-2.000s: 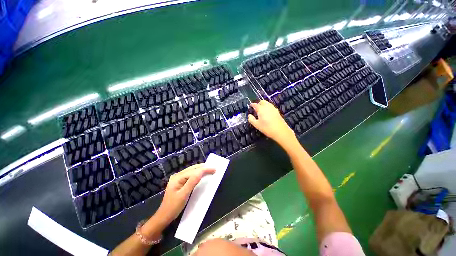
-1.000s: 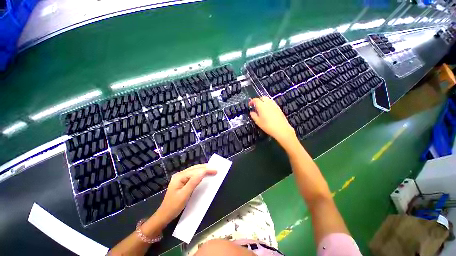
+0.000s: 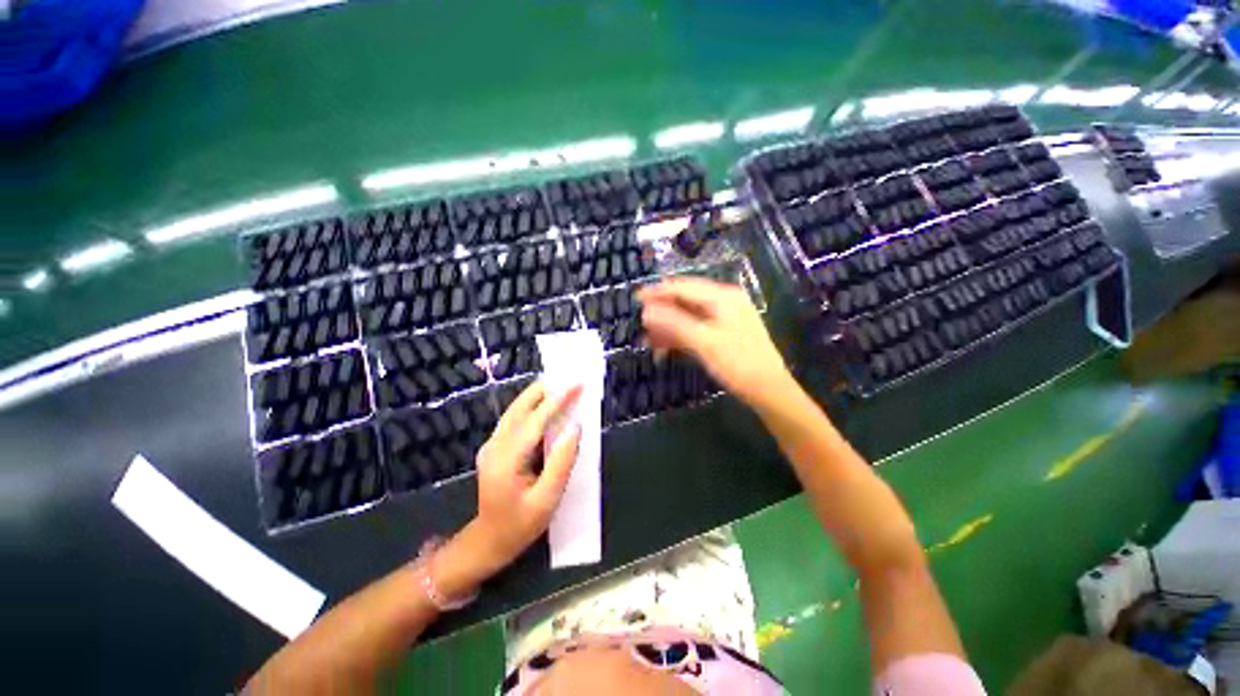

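My left hand (image 3: pixel 524 462) holds a white strip (image 3: pixel 578 469) upright in view, its top end over the front rows of the near tray. My right hand (image 3: pixel 700 326) is above the right part of the clear tray (image 3: pixel 313 438), its fingertips bent together and blurred; I cannot tell if a part is between them. The tray's pockets hold rows of small black parts (image 3: pixel 313 394). A pocket area at its right end shows silvery clear plastic, partly behind the right hand.
A second tray of black parts (image 3: pixel 938 245) lies to the right, with a phone-like framed object (image 3: pixel 1111 302) at its edge. A smaller tray (image 3: pixel 1126 157) is farther right. Another white strip (image 3: pixel 218 544) lies on the dark surface at left.
The view has shifted, so the trays sit farther right. My left hand has turned the strip more upright and moved it over the tray's edge. My right hand has moved left over the tray.
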